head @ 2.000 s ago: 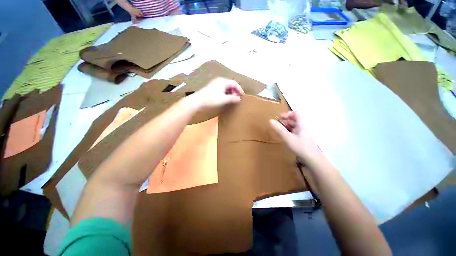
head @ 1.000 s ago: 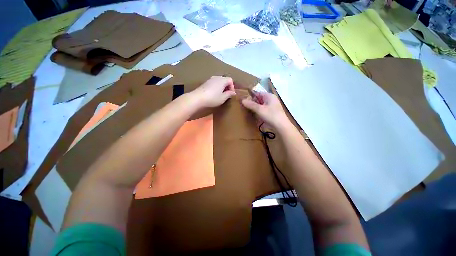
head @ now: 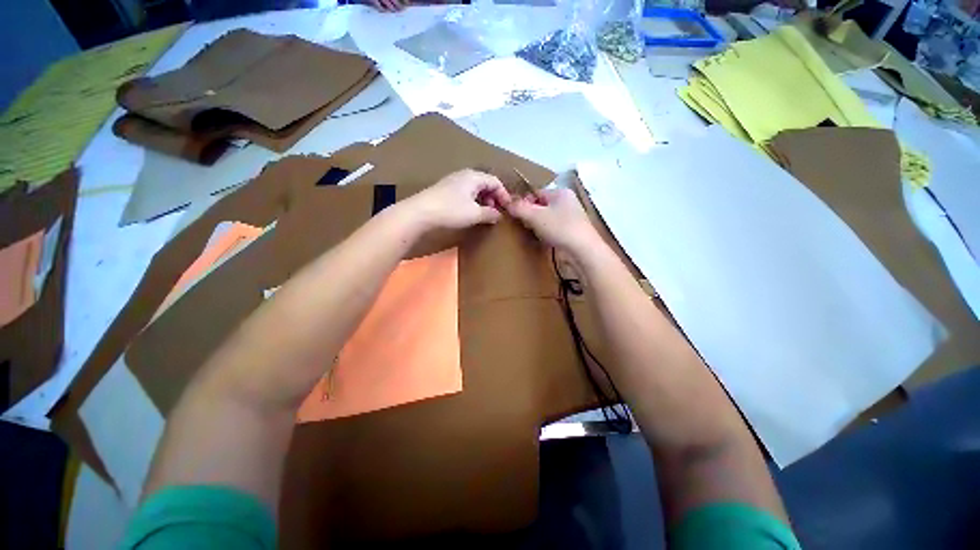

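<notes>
A brown garment panel (head: 500, 355) lies in front of me, with a seam line across it and an orange bundle ticket (head: 414, 333) on it. My left hand (head: 470, 201) pinches the panel's far edge. My right hand (head: 550, 218) touches its fingertips to the left ones at that edge. Thread snips (head: 523, 181) show as a small metal tip above the right fingers, the rest hidden in the hand. Their black cord (head: 578, 333) hangs from the right hand over the panel.
A white sheet (head: 763, 290) lies to the right, beside another brown panel (head: 849, 183) and yellow-green fabric (head: 779, 84). Folded brown panels (head: 258, 81) lie far left. A blue tray (head: 679, 28) and plastic bags (head: 559, 48) are at the back.
Since two seconds ago, my right hand has moved left and up to meet my left hand, and the cord has come into view. Since one second ago, the fingertips have closed together.
</notes>
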